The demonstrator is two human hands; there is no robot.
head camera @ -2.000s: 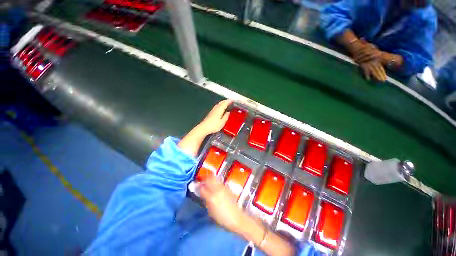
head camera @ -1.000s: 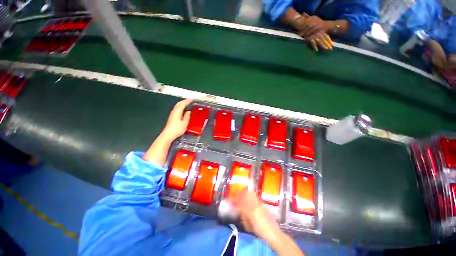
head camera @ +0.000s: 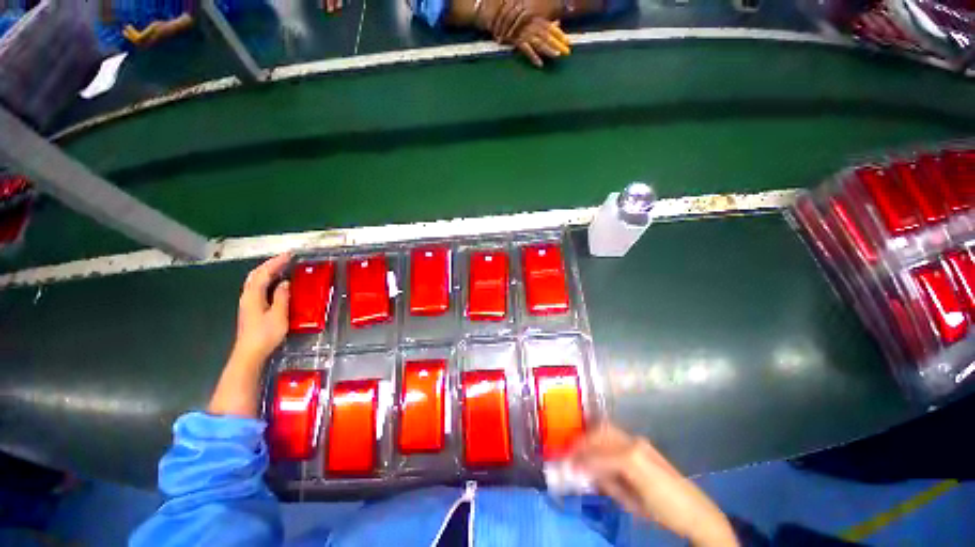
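A clear blister tray lies on the dark green bench with two rows of closed glossy red flip phones. My left hand rests on the tray's back left corner, its fingers at the rim beside the first phone. My right hand is blurred at the front right corner, pinching a small white cloth at the lower end of the last front-row phone. The fingertips are too blurred to tell exact contact.
A white pump bottle with a silver top stands behind the tray's right corner. Stacked phone trays are at the right. A metal post rises at the left. Across the green belt, another person's hands rest on the far edge.
My right hand has moved along the front row from the left end to the right end with the cloth. My left hand stays at the tray's left side. The view has shifted right.
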